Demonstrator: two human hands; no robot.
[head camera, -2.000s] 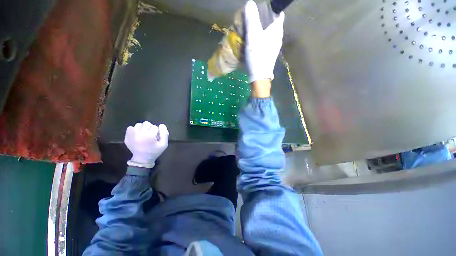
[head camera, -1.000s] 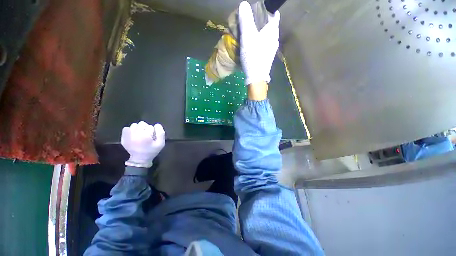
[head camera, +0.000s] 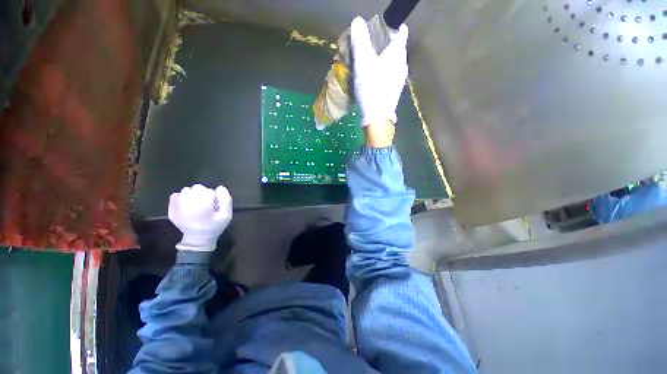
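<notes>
A green circuit board (head camera: 300, 150) with rows of small white marks lies flat on the dark work surface (head camera: 219, 95). My right hand (head camera: 379, 77), in a white knit glove, is around a grey-yellow wrapped tool (head camera: 336, 91) with its lower end over the board. A black tube (head camera: 399, 11) runs up from the tool. The hand, tool and sleeve hide the board's right part. My left hand (head camera: 200, 213), in a white glove, is closed near the surface's front edge, left of the board. Nothing shows in it.
A rough red flap (head camera: 73, 146) hangs at left, above a green surface (head camera: 33, 314) with a pale metal rail (head camera: 84, 314). A metal wall with a perforated area (head camera: 611, 33) stands at right. A grey panel (head camera: 563, 307) and blue cloth (head camera: 622, 204) are at lower right.
The tool's lower end has shifted right over the board. The board appears further left in the picture as the camera view shifts. My left hand stays closed; my right hand still holds the tool.
</notes>
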